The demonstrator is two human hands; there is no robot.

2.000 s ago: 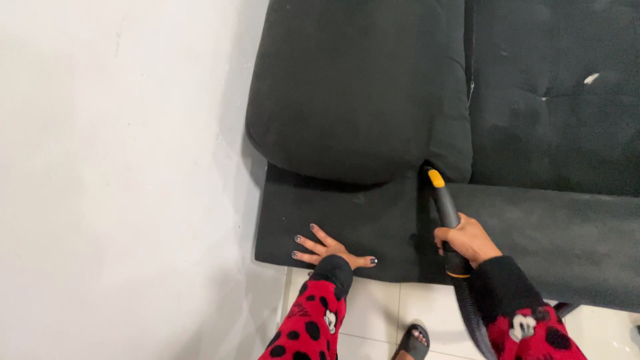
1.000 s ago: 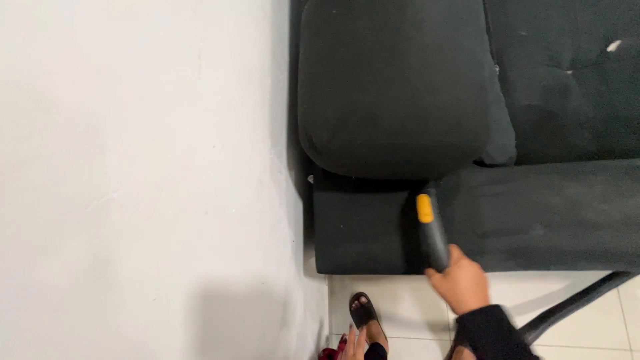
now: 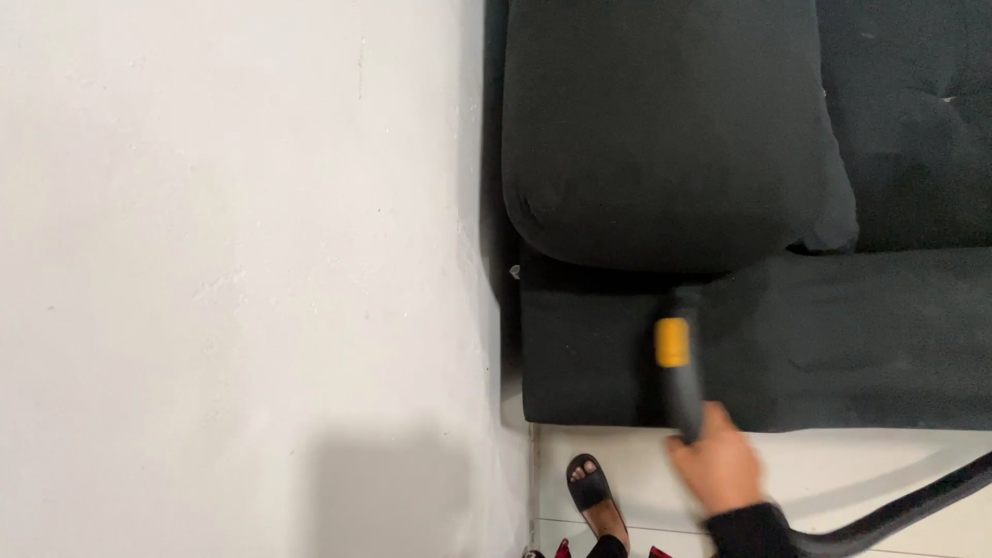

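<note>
My right hand point(image 3: 721, 465) is closed around the black handle of a vacuum cleaner hose point(image 3: 683, 391), which has a yellow part near its front. The tip of the handle lies over the dark fabric base of a sofa point(image 3: 589, 349), just below the rounded edge of a large dark cushion point(image 3: 659, 139). Blur hides whether the tip touches the fabric. From behind my right hand the black corrugated hose point(image 3: 891, 511) curves off to the right. My left hand is out of view.
A white wall point(image 3: 232, 232) fills the left side, with a narrow dark gap between it and the sofa. Below the sofa are pale floor tiles point(image 3: 821, 473) and a foot in a black slide sandal point(image 3: 590, 488). A tufted sofa section point(image 3: 914, 155) lies at the right.
My left hand, spread on the sofa base two seconds ago and low by the foot one second ago, has left the view. The vacuum handle has come away from the cushion's right corner. The view has shifted.
</note>
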